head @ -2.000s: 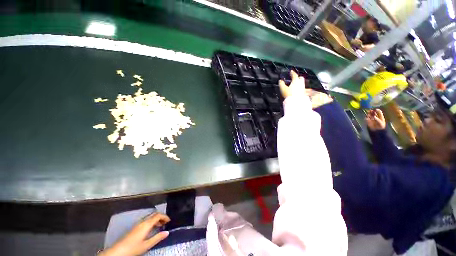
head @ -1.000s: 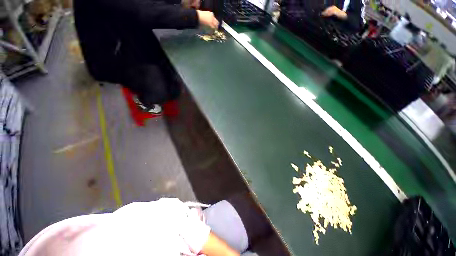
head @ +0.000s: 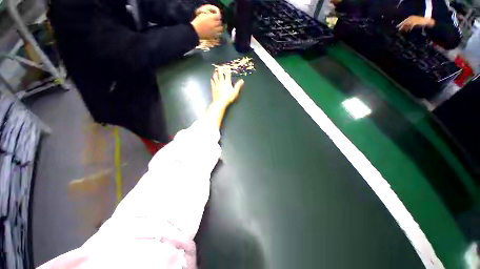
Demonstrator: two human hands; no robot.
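Observation:
My left hand (head: 225, 90), bare, in a pale pink sleeve, is stretched far forward over the dark green bench (head: 263, 173). Its palm faces down and its fingers are apart. The fingertips are at the near left edge of a scatter of small brownish and pale pieces (head: 241, 65). Whether the fingertips touch a piece is too small to tell. I see nothing held in the hand. My right hand is out of the picture.
A person in black (head: 121, 58) sits at the left, hands over more pieces (head: 208, 44). A dark upright object (head: 243, 26) stands behind the scatter. Black trays (head: 289, 26) lie at the back. A white strip (head: 337, 137) borders the brighter green conveyor (head: 384, 131). Another person (head: 416, 23) sits across.
The view has swung left, away from the tray, and the large pale heap is out of the picture. My left hand has moved from low by my lap to far forward at the small scatter.

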